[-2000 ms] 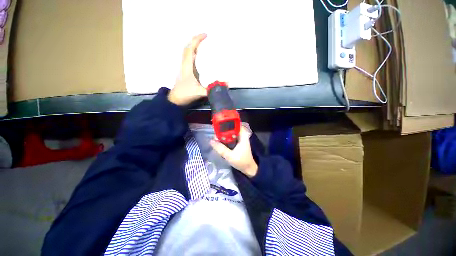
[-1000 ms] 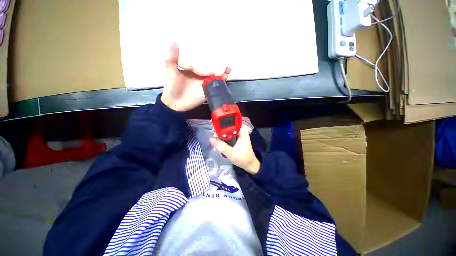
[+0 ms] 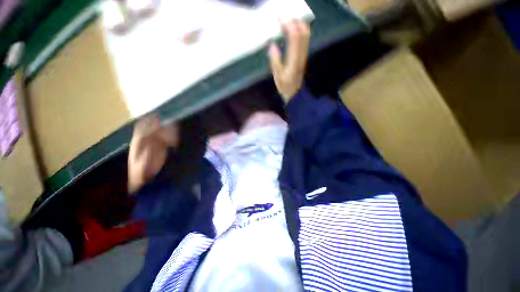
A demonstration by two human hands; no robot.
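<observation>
The view is tilted and blurred. The white work sheet [image 3: 188,63] lies on the green bench top. Small blurred things sit on the sheet: some at its upper left [image 3: 131,11] and a pinkish one near its middle [image 3: 191,36]. My right hand [image 3: 292,60] is at the sheet's right front corner, with thumb and fingers apart and nothing visible in it. My left hand [image 3: 151,151] is blurred at the bench's front edge, by the sheet's lower corner; whether it holds anything cannot be told. The red and black thermometer cannot be made out.
Brown cardboard [image 3: 74,97] lies left of the sheet, with pink-lilac pieces [image 3: 9,117] at the far left. An open carton [image 3: 410,125] stands below the bench at right. A red object [image 3: 108,234] is under the bench. A grey sleeve-like shape [image 3: 40,256] shows at lower left.
The view has turned and tilted. The thermometer has left my right hand, which is now up at the sheet's edge. My left hand has moved down and left. Small things now show on the sheet.
</observation>
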